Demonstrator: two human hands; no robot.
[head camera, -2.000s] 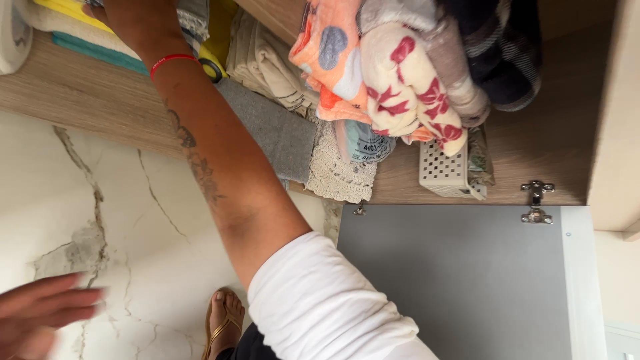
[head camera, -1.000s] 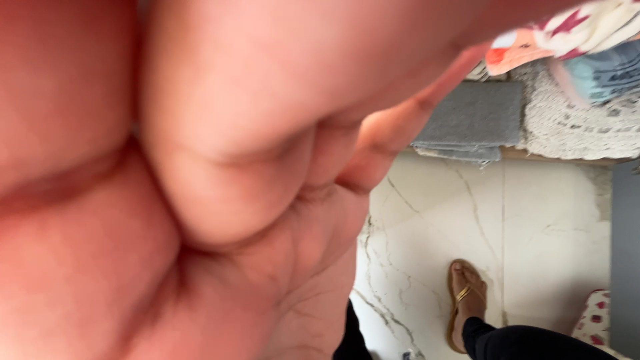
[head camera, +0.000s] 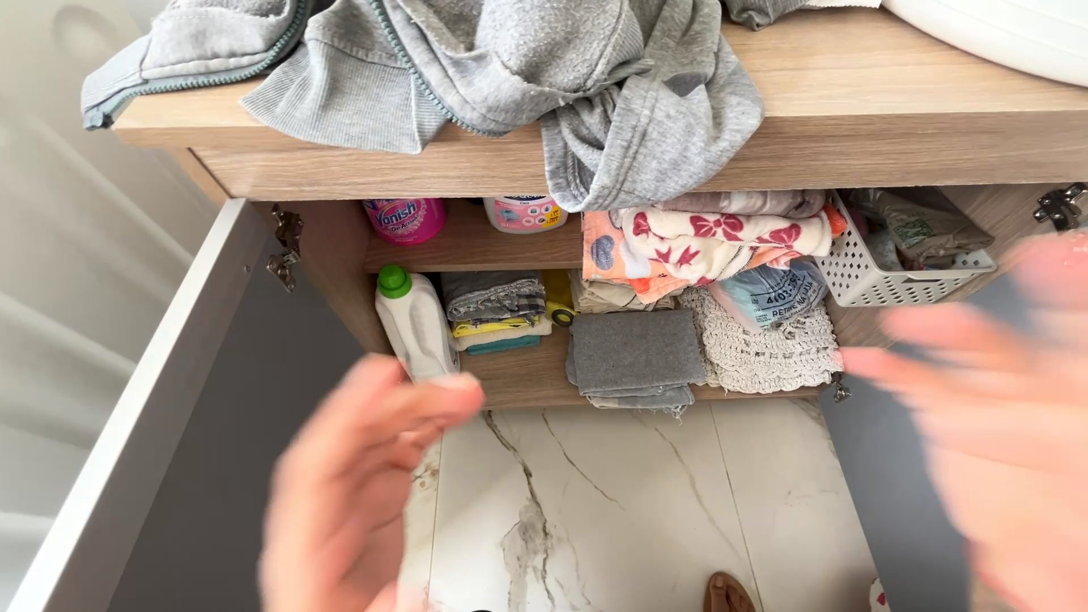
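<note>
My left hand (head camera: 357, 476), blurred, is raised in front of the cabinet with nothing in it, its fingers partly curled and apart from the thumb. Blurred at the right edge, my right hand (head camera: 1003, 399) has its fingers spread and holds nothing. Behind my left hand, on the lower shelf, stands a white bottle with a green cap (head camera: 416, 323). Beside it are folded cloths (head camera: 497, 310), a folded grey cloth (head camera: 636, 350) and a crocheted white mat (head camera: 769, 348) with a plastic bag (head camera: 778, 293) on top. Patterned fleece blankets (head camera: 722, 238) lie folded above.
A grey zip hoodie (head camera: 527, 68) hangs over the wooden countertop (head camera: 867, 76). Two cabinet doors stand open, the left door (head camera: 153, 408) and the right door (head camera: 892, 476). A pink tub (head camera: 408, 219) and a perforated white basket (head camera: 892, 287) are inside. Below is marble-patterned floor (head camera: 629, 493).
The view has shifted to show the whole cabinet and countertop. One arm reached to the cloths two seconds ago; a hand filled much of the view one second ago. Both hands are now raised apart.
</note>
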